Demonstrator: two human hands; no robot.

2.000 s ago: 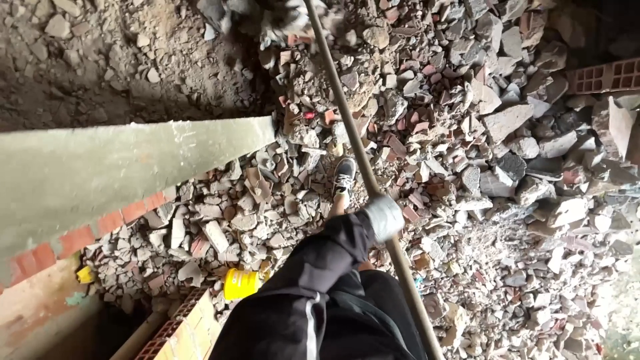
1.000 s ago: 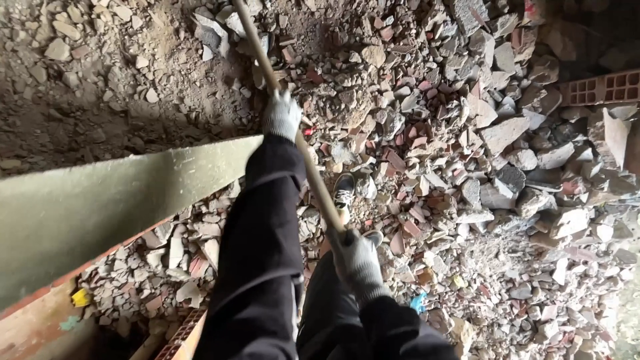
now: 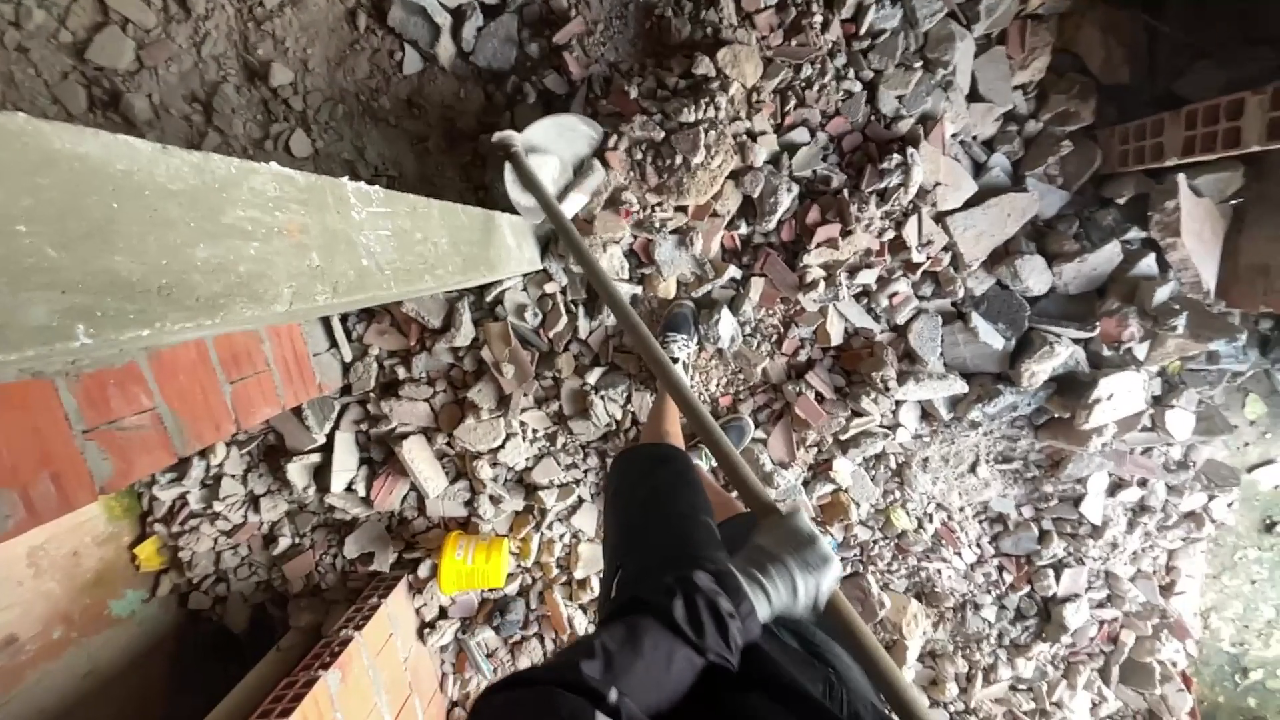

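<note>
A long wooden-handled tool, apparently a hoe (image 3: 690,400), runs diagonally from upper left to lower right. Its pale, blurred blade (image 3: 555,165) is at the rubble beside the far end of the low plastered wall (image 3: 270,240). My left hand (image 3: 790,565), in a whitish work glove and dark sleeve, is closed around the lower part of the handle, close to my dark shorts. The handle's lower end leaves the bottom of the view. My right hand is out of sight. Broken concrete, stone and brick rubble (image 3: 640,400) surrounds the tool and my feet.
My shoes (image 3: 680,335) stand on uneven rubble. A yellow plastic bucket (image 3: 473,562) lies left of my legs. Red brickwork (image 3: 190,390) borders the plastered wall. Hollow bricks (image 3: 1190,130) lie at upper right, with large jagged slabs (image 3: 990,225) nearby. More brickwork (image 3: 370,660) stands at lower left.
One second ago both gloved hands were on the handle in view, the left far up it. Now the left is low on the handle, the right has left view, and the blade shows.
</note>
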